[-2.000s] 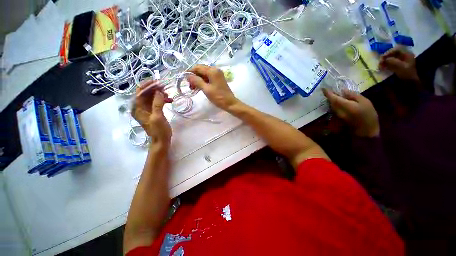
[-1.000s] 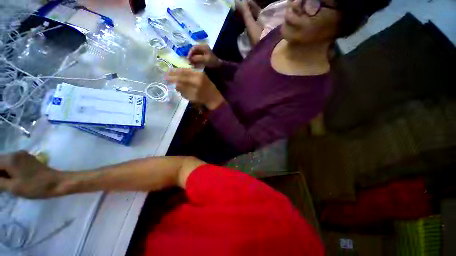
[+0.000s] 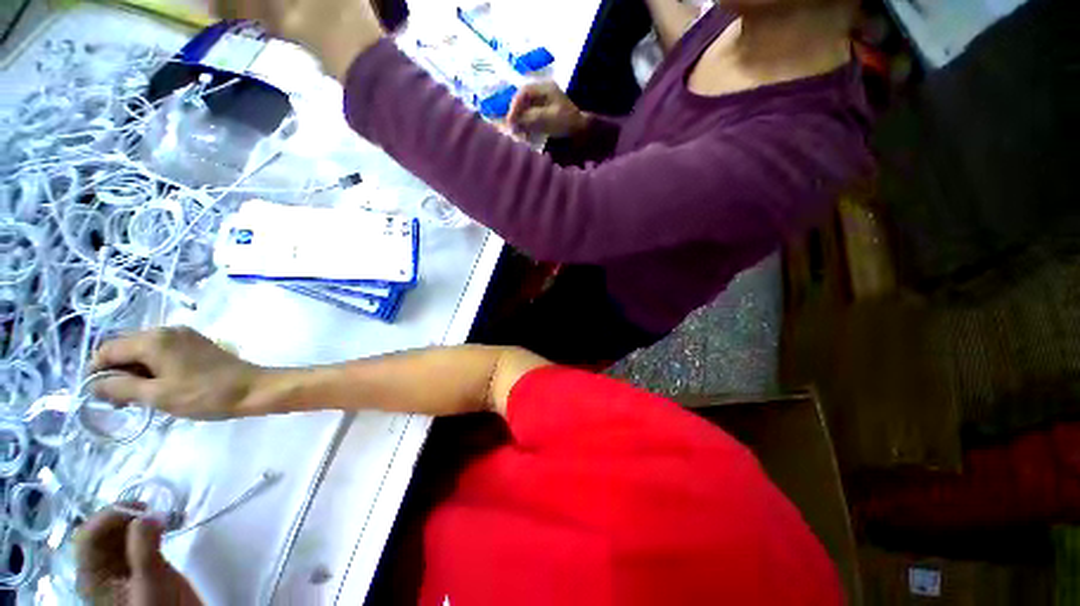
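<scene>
My right hand [image 3: 184, 376] is at the left of the view, its fingers closed on a white cable coil [image 3: 116, 424] at the edge of the cable pile [image 3: 119, 225]. My left hand [image 3: 128, 556] is at the bottom left, partly cut off by the lower edge. Its fingertips are against another white coil [image 3: 160, 495] with a loose end lying towards the right; whether they grip it cannot be told.
Blue and white retail boxes [image 3: 320, 243] lie fanned on the white bench [image 3: 367, 497]. A clear plastic bag [image 3: 195, 142] lies by the pile. A person in a purple top [image 3: 557, 195] sits beside me, one arm stretched over the bench. An open carton [image 3: 817, 438] stands behind.
The view has swung right, then a little back left. The neighbour's arm has reached out over the bench. My left hand is back in view, and my right hand shows at a coil.
</scene>
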